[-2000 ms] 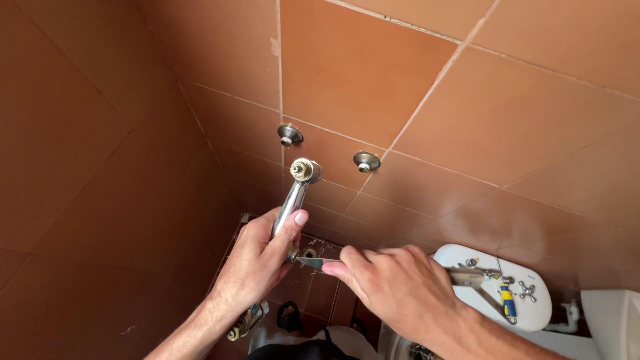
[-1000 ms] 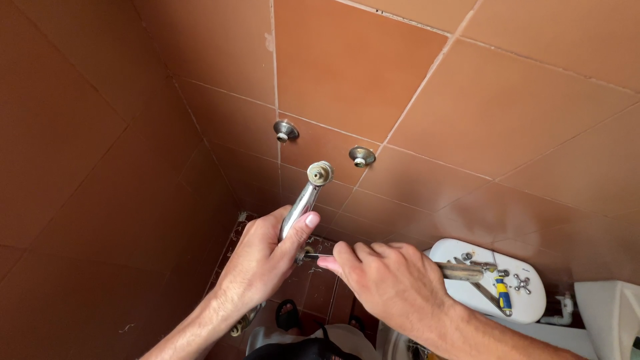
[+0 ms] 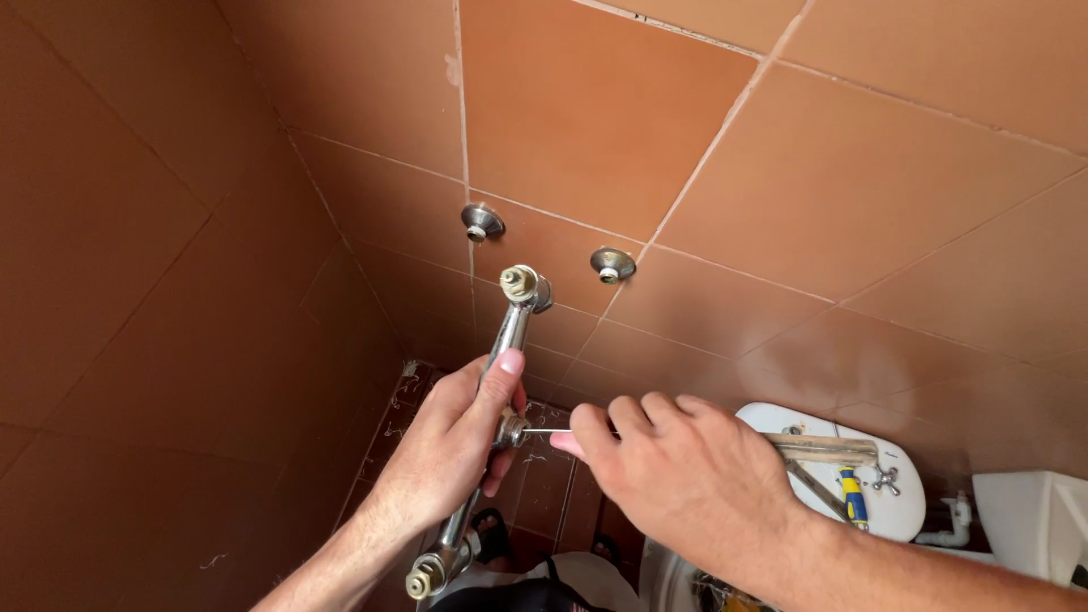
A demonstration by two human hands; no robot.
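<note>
My left hand grips the middle of a chrome two-valve mixer faucet body, held aslant below the wall outlets. Brass valve cartridges show at its upper end and its lower end. In my right hand is a tool with a thin metal blade, its tip at the threaded outlet on the side of the body. A worn, light-coloured handle sticks out behind that hand. Two wall pipe fittings with chrome flanges, a left one and a right one, stand out from the tiles.
On the white toilet tank lid at the right lie a blue and yellow handled tool, a cross-shaped faucet handle and other metal parts. A white basin and a pipe are beyond. Brown tiled walls enclose the left side; debris lies on the floor.
The faucet body has turned in my left hand, so its side outlet now shows more plainly. My right hand still holds the blade against the faucet's middle.
</note>
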